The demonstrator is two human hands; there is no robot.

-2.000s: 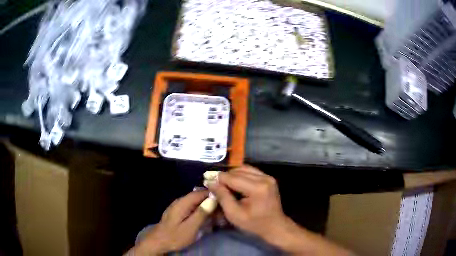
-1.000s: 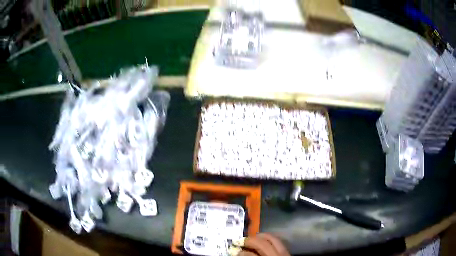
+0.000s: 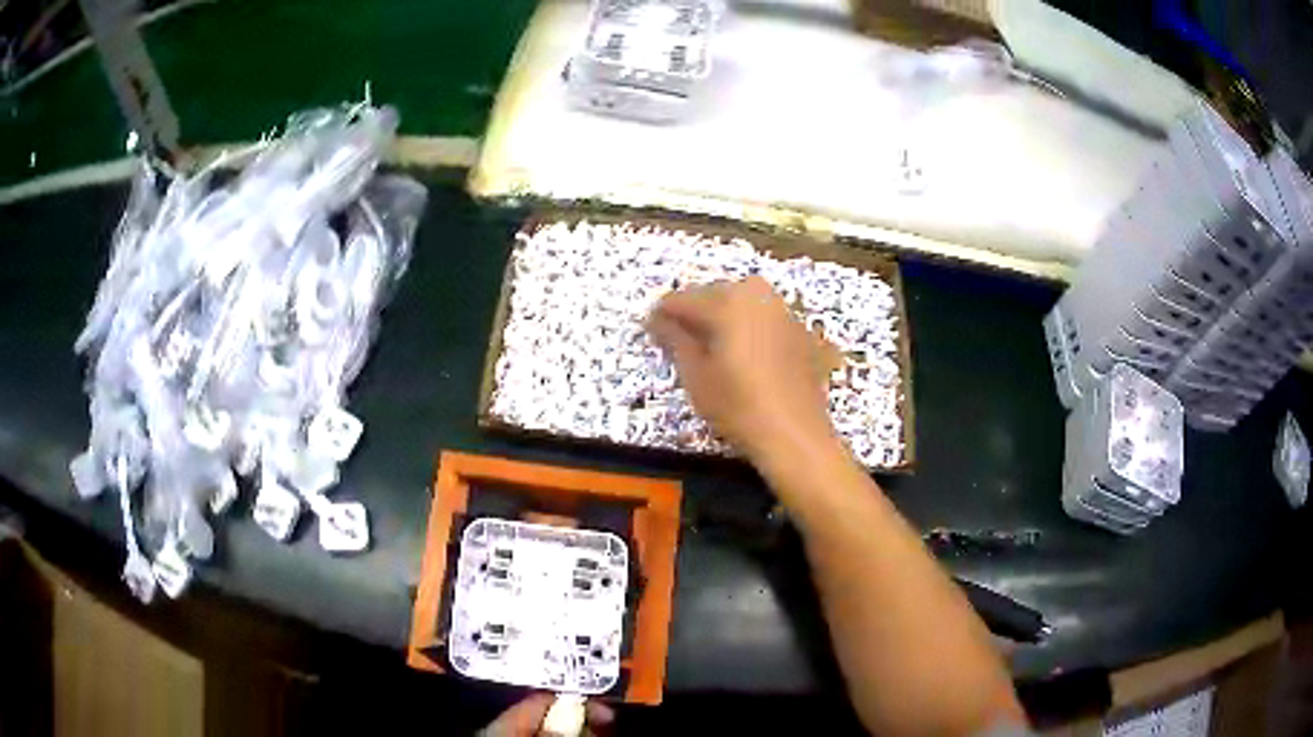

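A white square housing [image 3: 540, 605] lies in the orange fixture [image 3: 657, 590] at the bench's front edge. My left hand [image 3: 555, 716] is cut off by the bottom edge, with a pale-covered fingertip at the housing's lower rim; whether it holds anything is hidden. My right hand [image 3: 734, 353] is over the shallow tray of small white clips [image 3: 576, 331], fingertips down among the clips near its middle; whether they grip one cannot be told. My right forearm hides most of the mallet; its black grip [image 3: 1004, 611] shows at the right.
Bagged white cords [image 3: 245, 331] are heaped at left. Stacked white housings [image 3: 1195, 274] stand at right, with a shorter stack [image 3: 1123, 446] in front. More housings [image 3: 645, 55] sit on the pale padded board [image 3: 806, 151] beyond the tray. Brown cartons [image 3: 123, 655] are below the bench edge.
My right hand has moved from the fixture's front up and over to the clip tray. My left fingertip now shows at the housing. The view has shifted.
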